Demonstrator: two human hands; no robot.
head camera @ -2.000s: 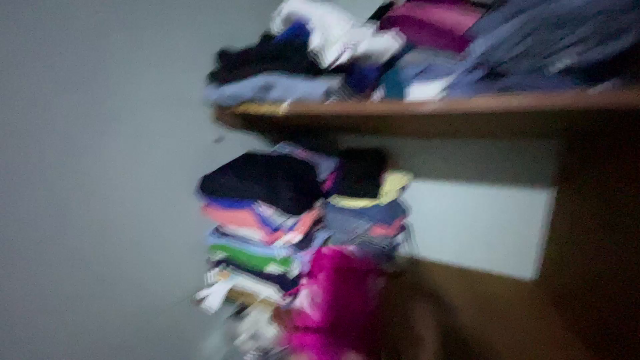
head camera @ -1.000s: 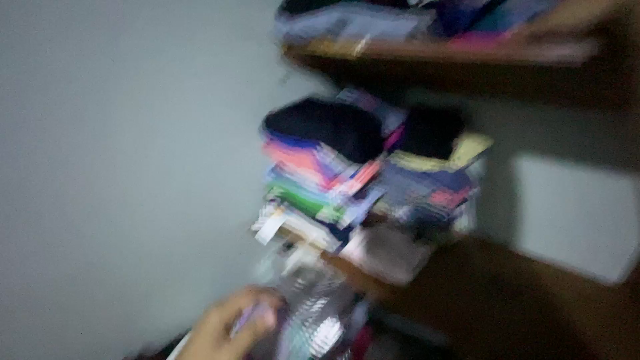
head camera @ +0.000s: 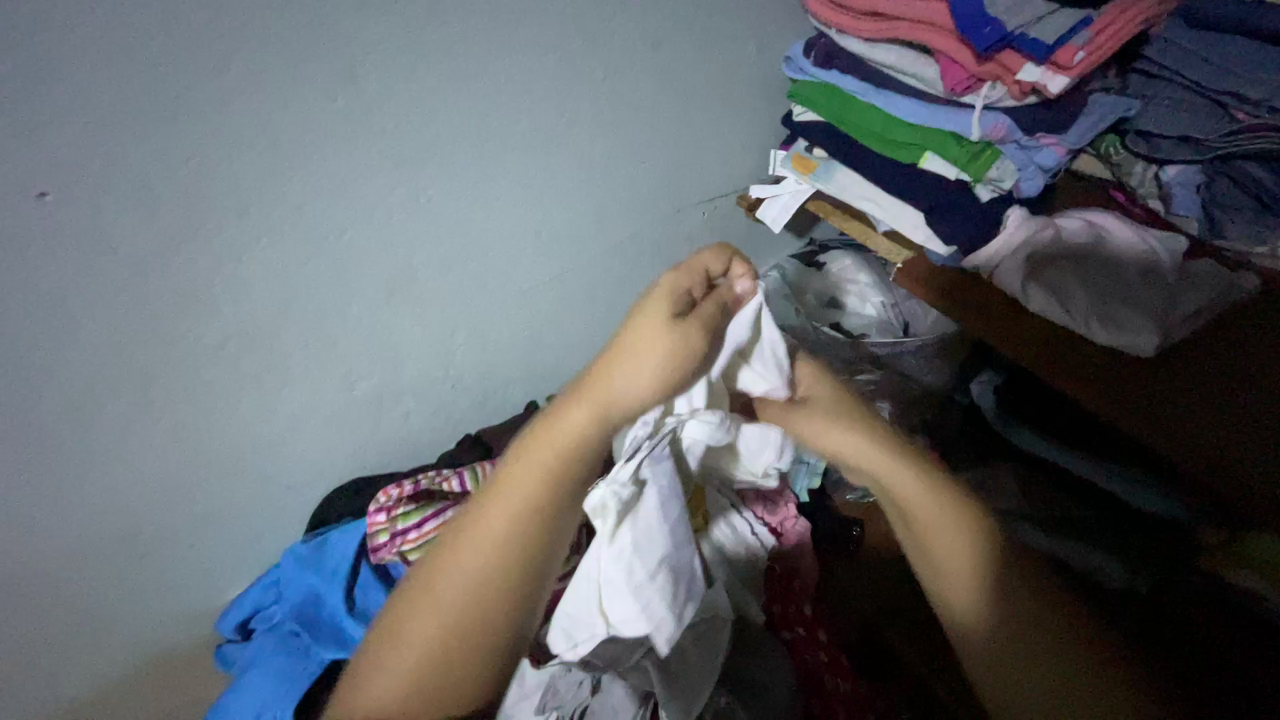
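Note:
A white cloth garment [head camera: 650, 540] hangs crumpled between my hands in the middle of the head view. My left hand [head camera: 700, 300] pinches its upper end with fingers closed. Lower and to the right, my right hand [head camera: 800, 405] grips the same fabric, its fingertips partly hidden behind the folds. Below the garment lies a heap of clothes, with a blue garment [head camera: 320, 590], a striped one [head camera: 420, 510] and a pink one [head camera: 775, 515]. The lower end of the white garment overlaps other pale cloth, so where it stops is unclear.
Folded clothes [head camera: 900, 130] are stacked on a wooden shelf [head camera: 850, 228] at upper right, beside a whitish cloth [head camera: 1100, 270] lying over the shelf. Under the shelf edge is a clear plastic bag or container [head camera: 860, 300]. A plain wall [head camera: 350, 250] bounds the left side.
The view has swung down toward the heap. Both hands are now on the white garment; a second ago, one hand was visible low in the view near clear plastic.

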